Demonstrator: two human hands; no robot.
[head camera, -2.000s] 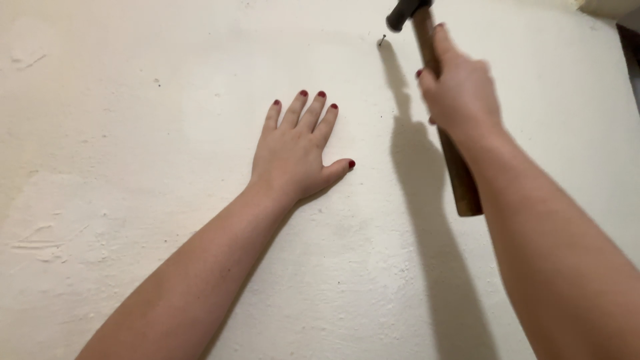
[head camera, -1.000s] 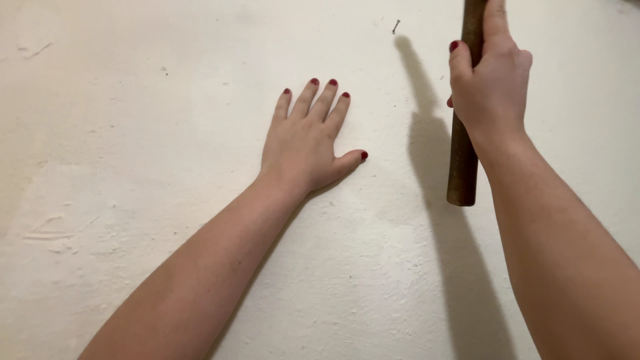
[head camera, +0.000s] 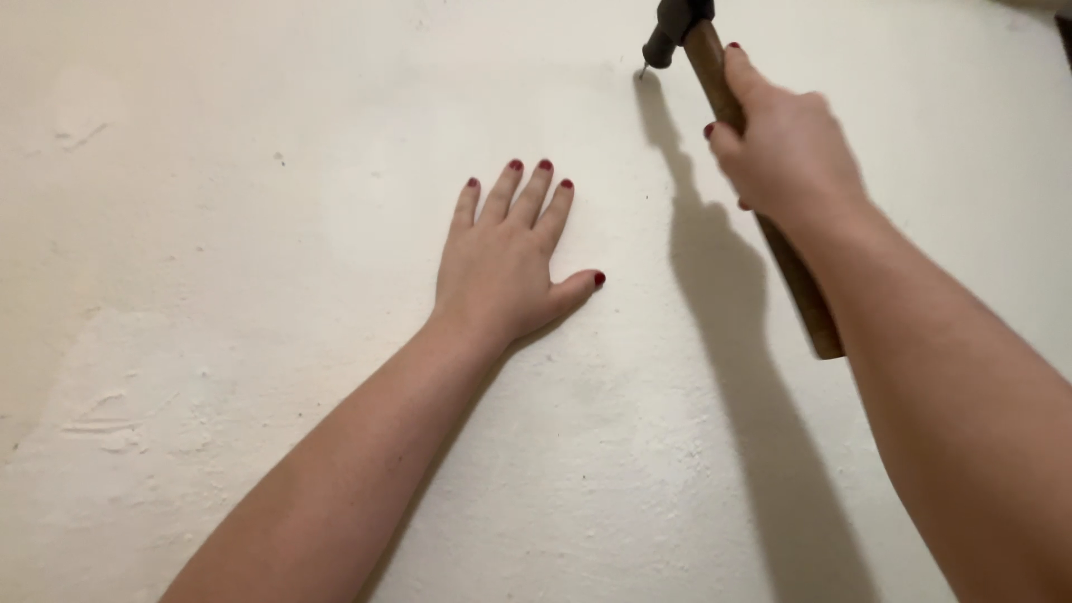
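My right hand (head camera: 791, 159) grips the wooden handle of a hammer (head camera: 800, 285) at the upper right, with the thumb lying along the handle. The dark metal head, partly cut off by the top edge of the view, has its face at a small nail (head camera: 643, 72) that stands in the white wall (head camera: 335, 251). Whether the face touches the nail is hard to tell. Left of the hammer, my left hand (head camera: 502, 260) lies flat against the wall, palm down with fingers spread, and holds nothing.
Rough patches and scratches (head camera: 100, 425) mark the painted wall at the left. The shadow (head camera: 737, 318) of my right arm and the hammer falls between my hands. A dark object (head camera: 1064, 33) shows at the upper right edge.
One second ago the hammer's head was out of view above; now it is down at the nail. My left hand has stayed flat on the wall.
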